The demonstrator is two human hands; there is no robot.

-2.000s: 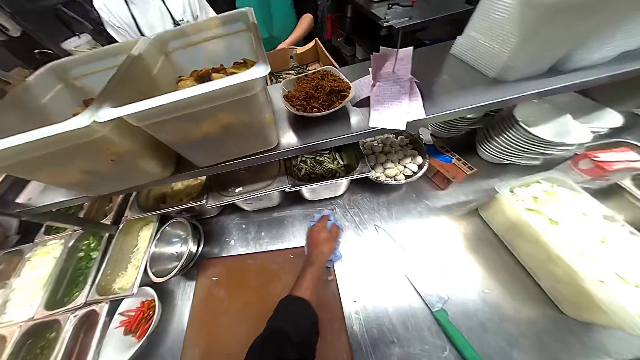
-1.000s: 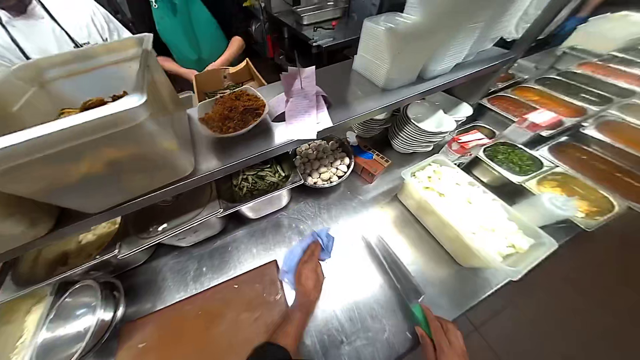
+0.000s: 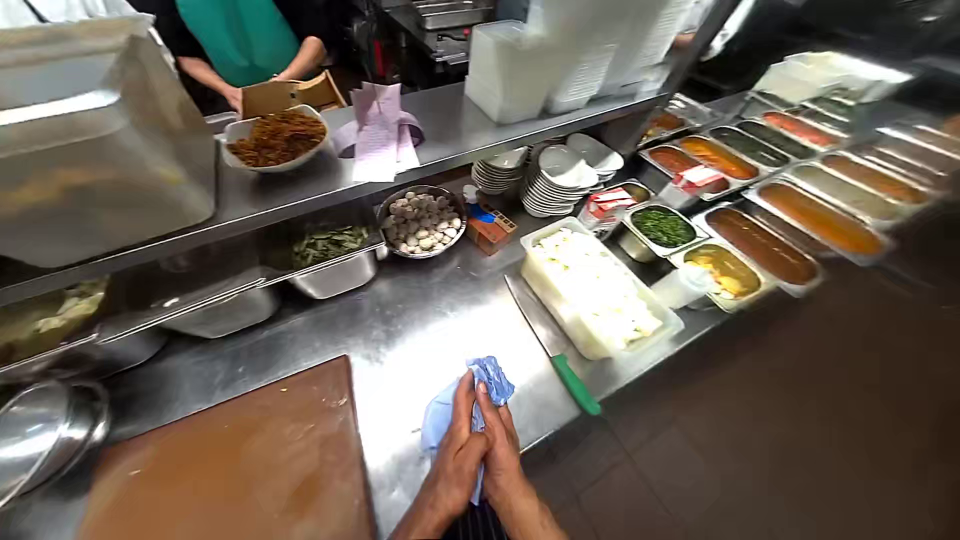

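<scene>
Both hands meet over the steel counter with a crumpled blue cloth [image 3: 491,379] between them. My left hand [image 3: 452,457] presses on it from the left, my right hand [image 3: 500,448] from the right. Part of the cloth spreads out beyond the left hand, and its end hangs below the palms. Right of the hands a chef's knife with a green handle [image 3: 575,384] lies on the counter, blade pointing away, close beside a white plastic tub of chopped pale food [image 3: 652,337]. A brown cutting board [image 3: 225,457] with small scraps lies left of the hands.
A steel shelf [image 3: 300,196] above the counter holds a bowl of fried brown food [image 3: 276,140], paper slips and plastic containers. Beneath it are a bowl of mushrooms [image 3: 422,223], stacked plates [image 3: 559,180] and a small box [image 3: 491,229]. Sauce pans stand at right. A person in a green apron [image 3: 238,37] stands behind.
The knife, under my right hand a second ago, now lies released beside the tub. My right hand has moved left and joined my left hand at the cloth. The view has swung right.
</scene>
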